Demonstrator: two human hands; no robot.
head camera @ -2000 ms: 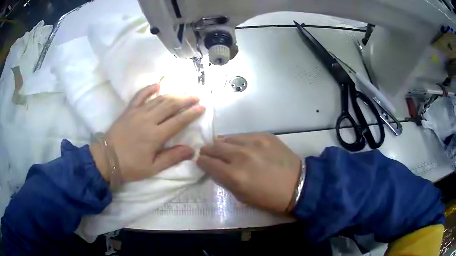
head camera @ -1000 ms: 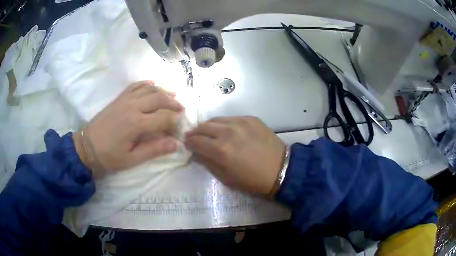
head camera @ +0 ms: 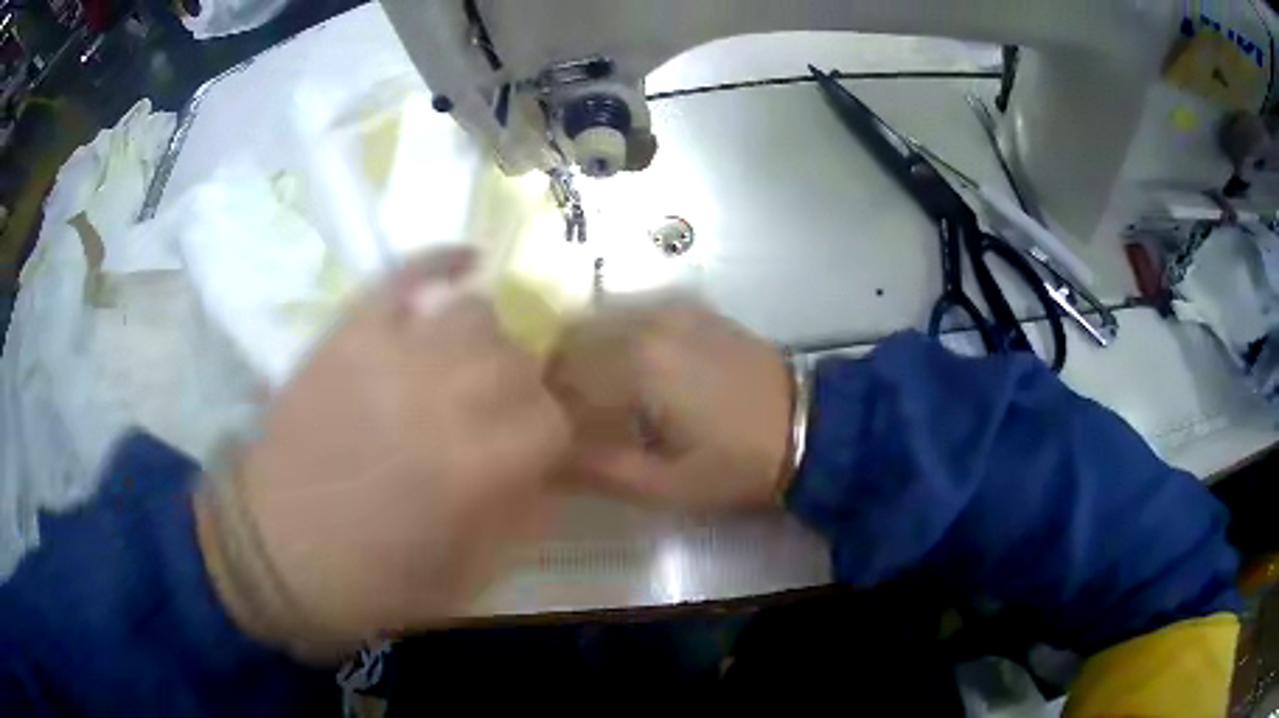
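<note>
The white garment piece (head camera: 260, 260) lies left of the needle, partly lifted and blurred, with a yellowish part near the presser foot (head camera: 570, 208). My left hand (head camera: 407, 449) is blurred, in front of the cloth, with fingers bent; its fingertips seem to pinch the cloth, but blur hides the grip. My right hand (head camera: 687, 400) is blurred and touches or nearly touches my left hand below the presser foot. Its fingers are curled, and what they hold is hidden.
The white sewing machine (head camera: 842, 31) arches over the bed. Black shears (head camera: 961, 218) and a slimmer silvery tool (head camera: 1073, 292) lie under its arm. Whitish scraps (head camera: 1220, 274) lie at the right edge. A printed ruler (head camera: 701, 558) runs along the front edge.
My left hand has come nearer the camera and its fingers have bent. The cloth is lifted off the table's front and shifted up and left. My right hand has turned and curled.
</note>
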